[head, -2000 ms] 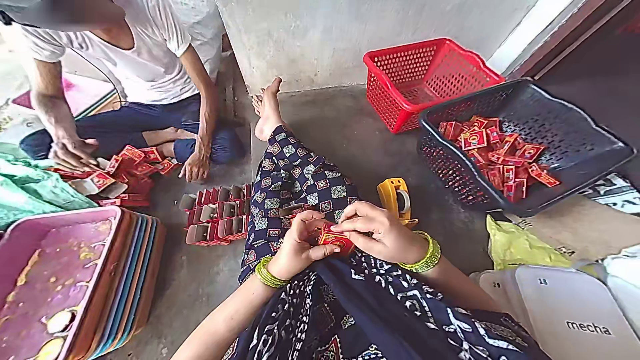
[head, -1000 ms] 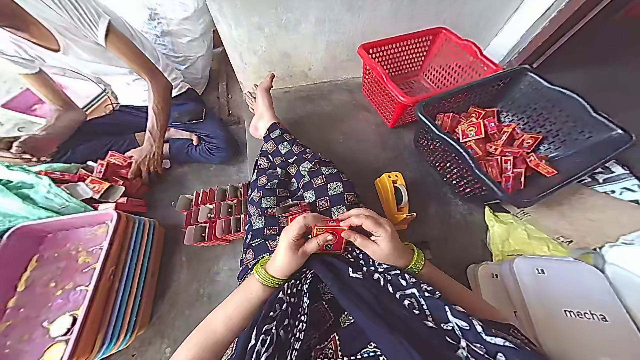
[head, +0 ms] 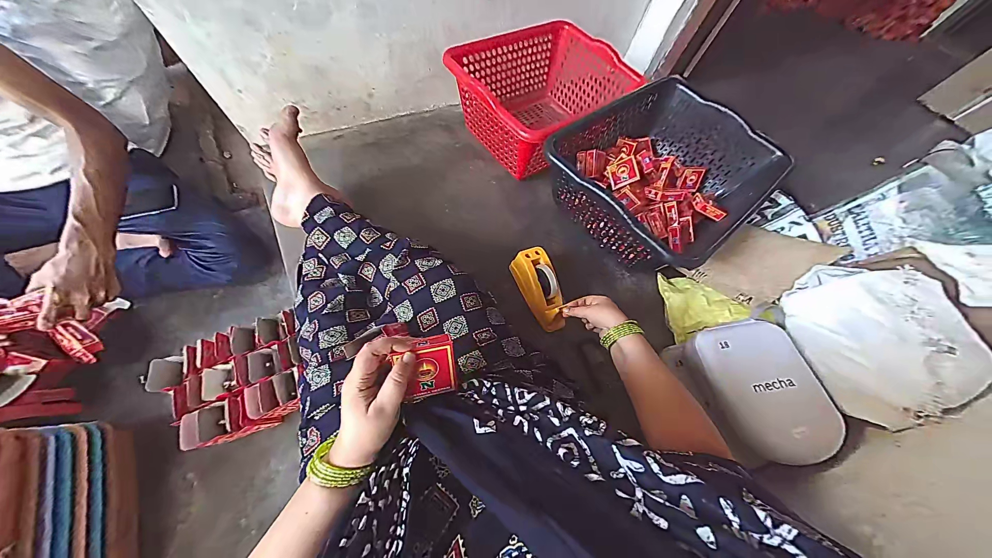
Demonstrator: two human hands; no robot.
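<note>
My left hand holds a small red printed cardboard box between thumb and fingers above my lap. At the front end of a yellow tape dispenser on the floor, my right hand has its thumb and fingertips pinched together; whether a piece of tape is between them is too small to tell. Part of another small red box shows on my leg behind the held one. Several open red boxes stand in rows on the floor left of my leg.
Beyond the dispenser, a black basket holds many red boxes, beside a red basket. Grey cases and a yellow bag lie right. At left, another person's hand touches red boxes near stacked trays.
My right hand has left the red box and moved right to the tape dispenser. My left hand still holds the box. The view has shifted somewhat to the right.
</note>
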